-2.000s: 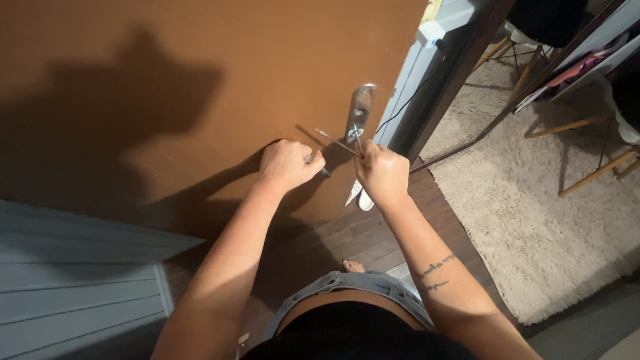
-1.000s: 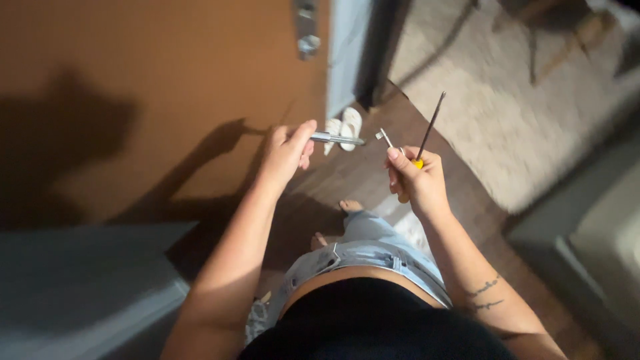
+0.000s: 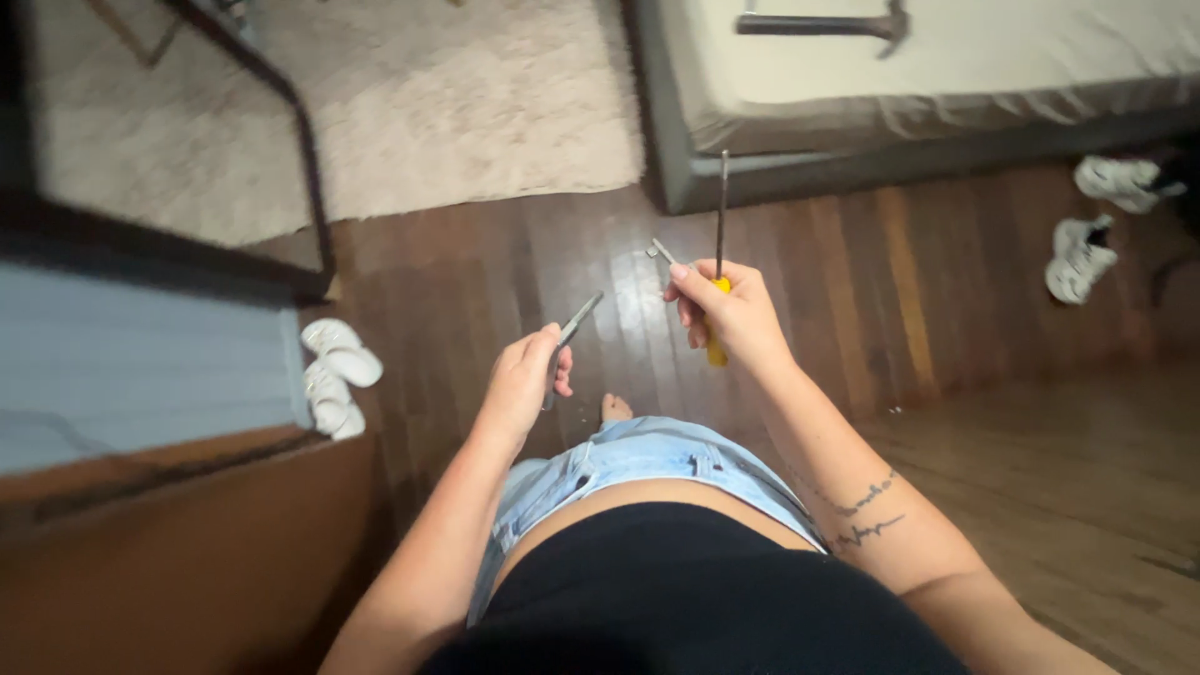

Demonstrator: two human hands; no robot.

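My left hand (image 3: 530, 380) is closed around a slim grey metal tool (image 3: 579, 319), its narrow tip pointing up and to the right; its exact kind is unclear. In my right hand (image 3: 736, 309) is a screwdriver with a yellow handle (image 3: 717, 349) and a long thin shaft pointing away from me. Between the thumb and fingers of that same hand sticks out a small metal key (image 3: 663, 251), its bit end free. The two hands are apart, held over the wooden floor in front of my waist.
A claw hammer (image 3: 820, 25) lies on a bed with a pale sheet (image 3: 900, 80). White shoes (image 3: 339, 370) stand by the door frame at left, other white sneakers (image 3: 1078, 258) at right. A shaggy rug (image 3: 487, 112) covers floor ahead. The brown door (image 3: 187, 562) is at lower left.
Two seconds ago both hands were at the metal plate on the door; now they are away from it. The view has swung right to the bed and floor.
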